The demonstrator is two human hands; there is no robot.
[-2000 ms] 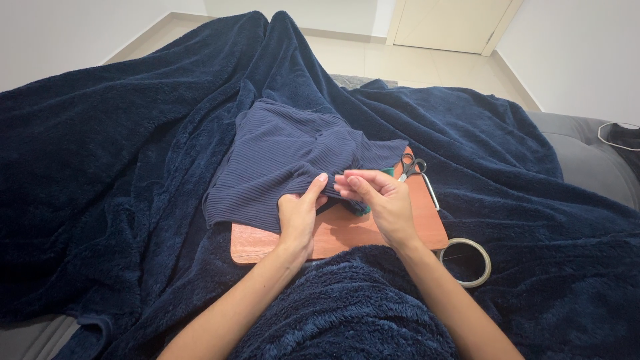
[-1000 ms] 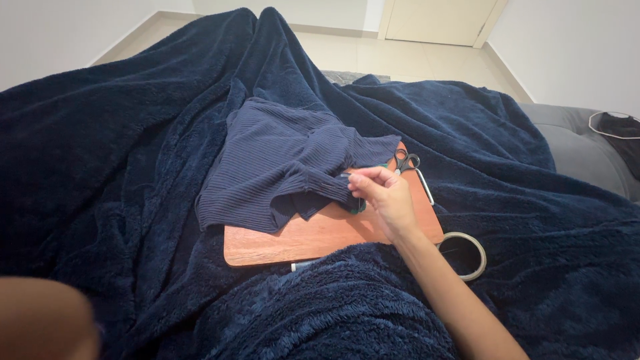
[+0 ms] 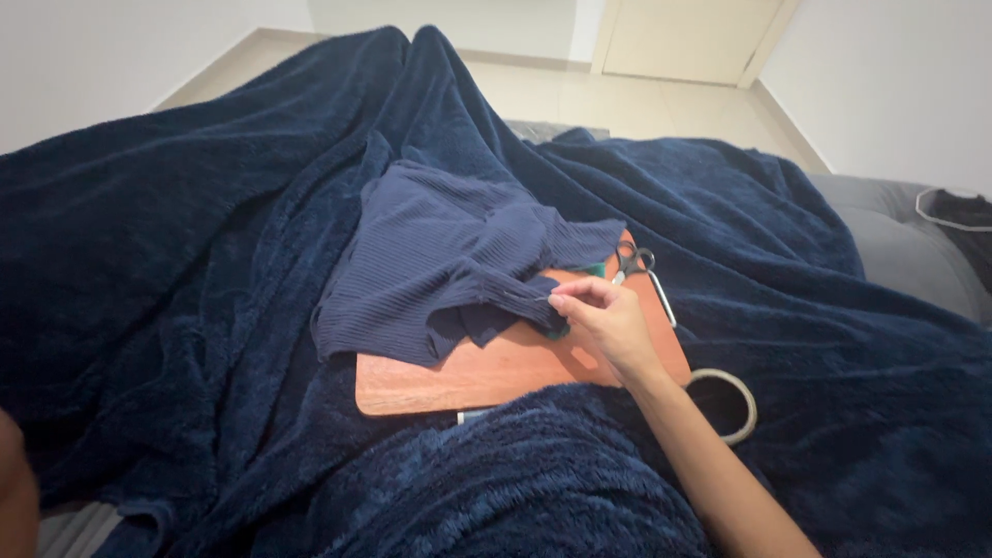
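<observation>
A dark blue ribbed garment (image 3: 457, 248) lies spread over a wooden board (image 3: 480, 380). At the garment's near right edge, my right hand (image 3: 601, 314) pinches a thin, pale item between thumb and fingertips; it looks like a needle or thread, too fine to tell. Scissors (image 3: 634, 260) with black handles rest on the board's far right corner, just beyond that hand. Something green (image 3: 595, 270) shows in part under the garment. Only a blurred part of the left arm is at the left edge; my left hand itself is out of view.
A roll of tape (image 3: 748, 403) lies on the dark blue plush blanket (image 3: 837, 372), right of the board. A metal handle or rod (image 3: 663, 298) runs along the board's right edge. Grey upholstery (image 3: 899, 240) with a black item (image 3: 961, 213) is at the far right.
My left hand has let go of the garment, where it was two seconds ago, and has moved off to the left. The right hand stays by the garment's edge.
</observation>
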